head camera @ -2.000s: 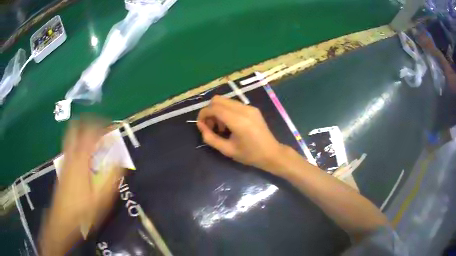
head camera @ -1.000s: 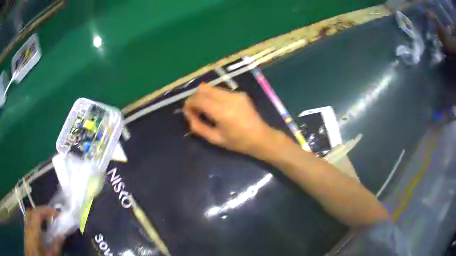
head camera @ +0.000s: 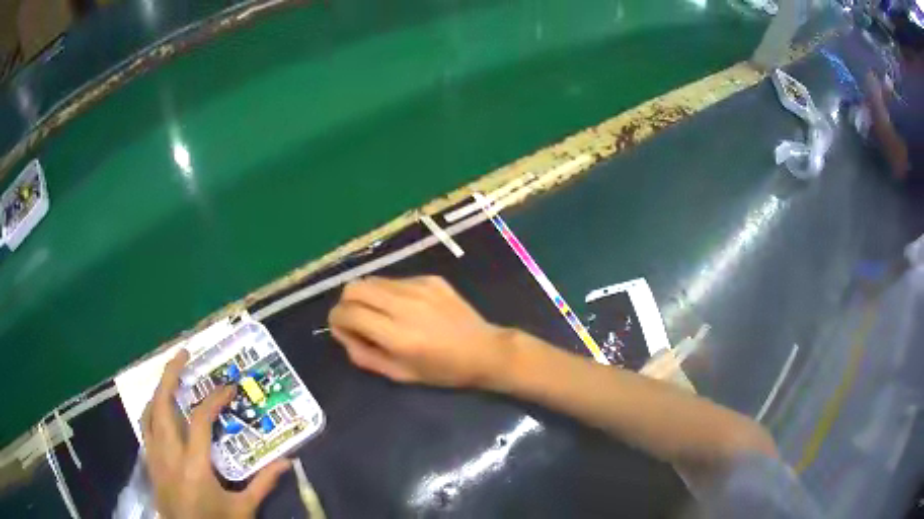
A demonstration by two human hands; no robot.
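The open white housing (head camera: 313, 415) lies on the black printed sheet (head camera: 405, 436) at the lower left. It holds a green circuit board (head camera: 281, 389) with a yellow transformer (head camera: 251, 389), blue parts and brass strips. My left hand (head camera: 193, 446) holds the housing from its left and lower side, fingers over its inner parts. My right hand (head camera: 410, 329) is to the right of the housing, apart from it, fingers curled together. A thin pale tip sticks out from its left side; the rest is hidden in the fingers.
The green conveyor belt (head camera: 334, 132) runs behind, carrying another open unit (head camera: 22, 205) at far left. A white-edged cut-out (head camera: 650, 314) is taped at right. Another open unit (head camera: 793, 93) with crinkled plastic lies at upper right, near a person's arm (head camera: 890, 137).
The housing now lies on the sheet, turned and lower right, with my left hand on it instead of on the plastic. My right hand has moved slightly left and down in view.
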